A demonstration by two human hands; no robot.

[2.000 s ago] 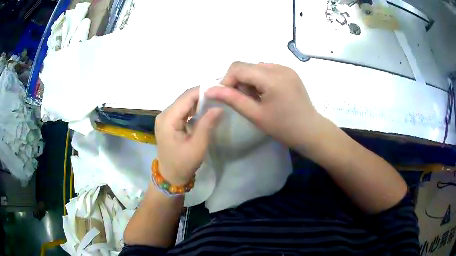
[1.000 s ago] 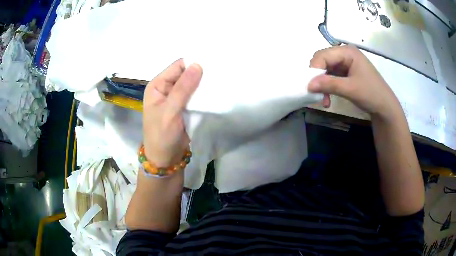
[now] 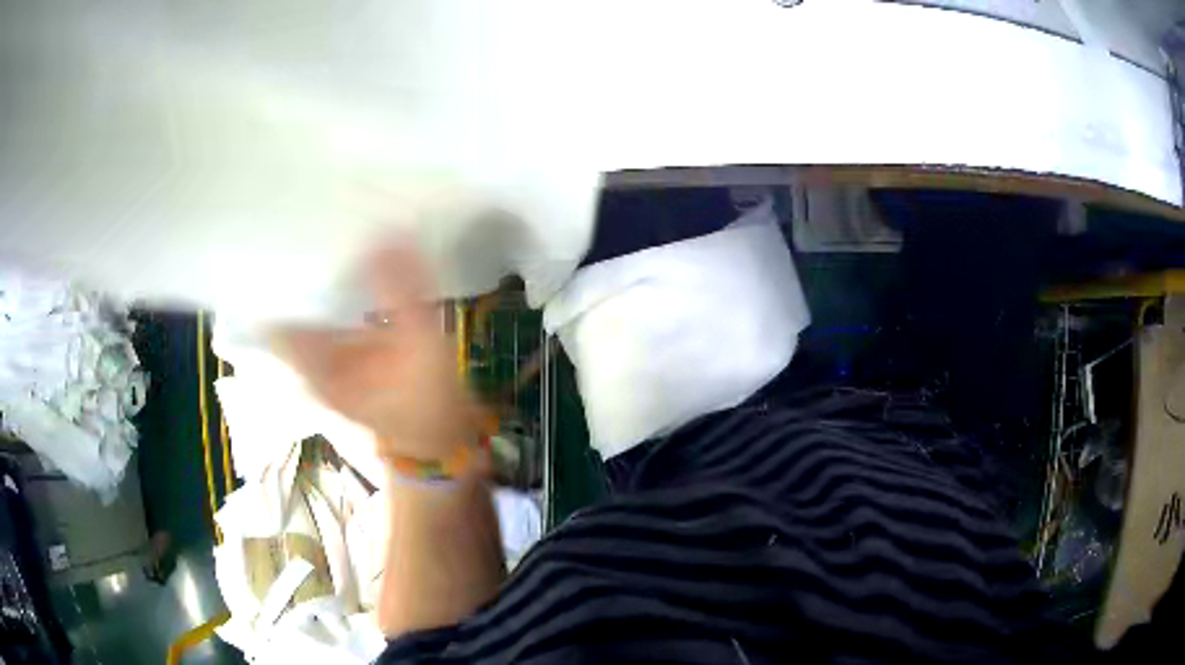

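A large white cloth (image 3: 260, 143), blurred and close to the camera, covers the upper left of the head view. My left hand (image 3: 396, 357), with an orange bead bracelet, is blurred at the cloth's lower edge; its fingertips overlap the cloth, and I cannot tell if they grip it. My right hand is not in view. Another white cloth piece (image 3: 682, 331) lies on my lap, at the front of my striped top.
The white table (image 3: 884, 98) crosses the top right, its front edge above my lap. Crumpled white cloth (image 3: 59, 377) hangs at far left. White strips (image 3: 293, 539) lie in a bundle at lower left. A yellow frame bar (image 3: 205, 403) stands beside them. A brown carton (image 3: 1150, 481) is at right.
The view has shifted. The cloth held between both hands now appears at upper left, large and blurred. My left hand is lower and blurred. My right hand has gone from view.
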